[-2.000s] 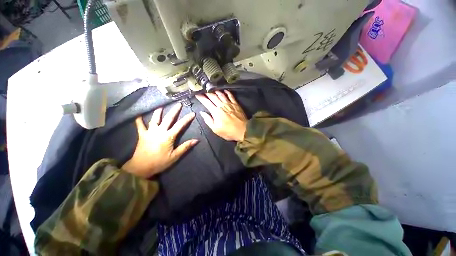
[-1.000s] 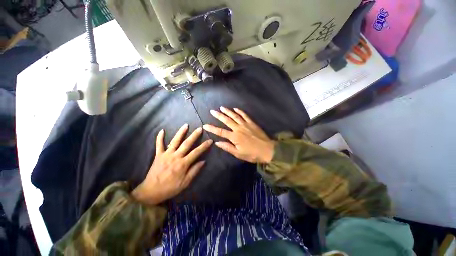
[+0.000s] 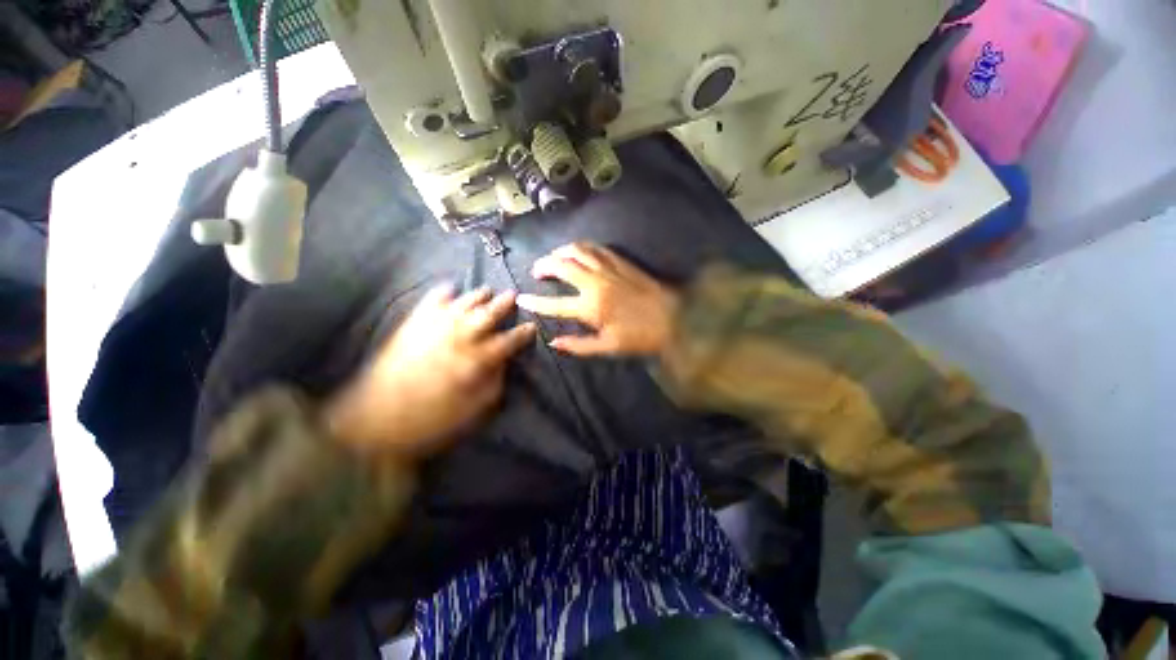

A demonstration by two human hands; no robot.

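Note:
A large dark cloth panel (image 3: 297, 310) is spread over the table under the needle area of the cream sewing machine (image 3: 761, 77). A thin seam (image 3: 557, 374) runs from the presser foot (image 3: 491, 240) toward the apron. My left hand (image 3: 432, 368), blurred, lies on the cloth left of the seam, fingers bent with the tips near it. My right hand (image 3: 606, 303) lies on the cloth right of the seam, thumb and fingers bent, tips close to the seam. Whether either hand pinches the cloth is unclear.
A white lamp (image 3: 264, 219) on a ribbed stalk stands left of the needle. Orange scissor handles (image 3: 927, 151) lie on a white printed sheet (image 3: 903, 226) at right, near a pink packet (image 3: 1012, 71). A green basket (image 3: 294, 26) is behind the table. Striped apron (image 3: 645, 554) at bottom.
From one second ago, both hands have shifted up toward the presser foot and their fingers are more bent. The cloth at left has moved up and rumpled. Earlier, both hands lay flat nearer the foot.

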